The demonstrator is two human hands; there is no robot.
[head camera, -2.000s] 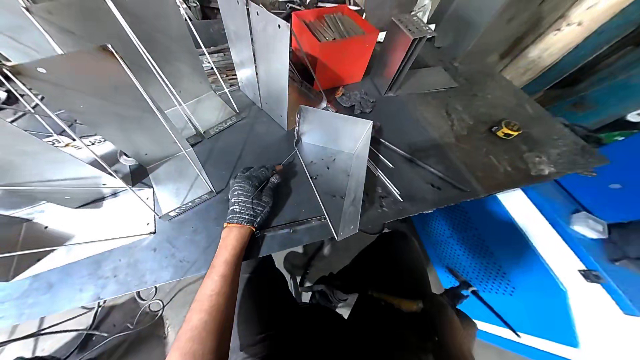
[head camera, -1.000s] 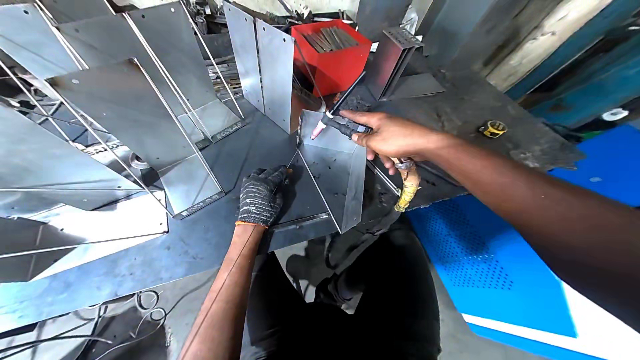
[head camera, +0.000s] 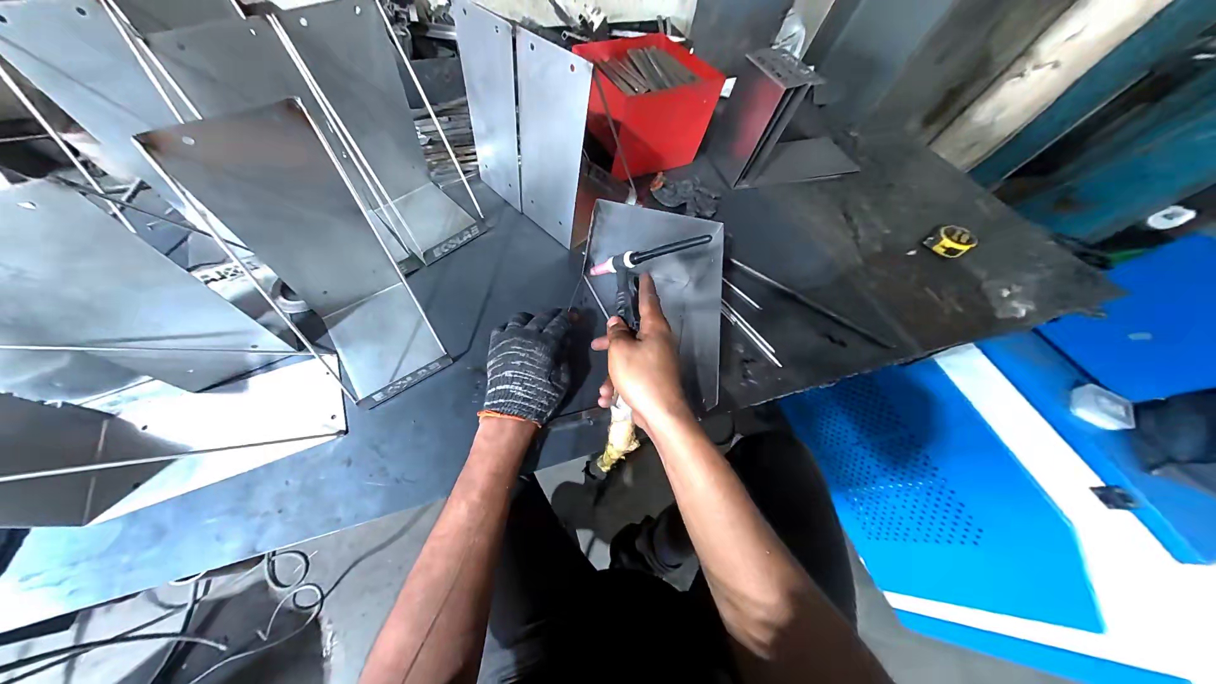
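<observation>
My right hand (head camera: 648, 366), ungloved, is closed around the handle of a TIG welding torch (head camera: 627, 285). The torch has a pink nozzle pointing left at the left edge of a bent sheet-metal bracket (head camera: 689, 294) and a long black back cap toward the right. My left hand (head camera: 527, 369), in a dark knitted glove with an orange cuff, rests on the metal table (head camera: 418, 475) just left of the bracket. Its fingertips are near the bracket's edge; whether they hold anything is hidden. A thin rod rises near the bracket's left edge.
Several bent sheet-metal pieces (head camera: 266, 209) stand on the left. Behind the bracket are upright plates (head camera: 551, 123), a red box (head camera: 665, 123) of metal strips and stacked metal parts (head camera: 760, 114). Thin rods (head camera: 755, 332) and a yellow tape measure (head camera: 950, 241) lie to the right.
Two seconds ago my right hand was low on the right, away from the bracket. It came over the bracket with the torch, and its forearm now reaches up from below instead of from the right.
</observation>
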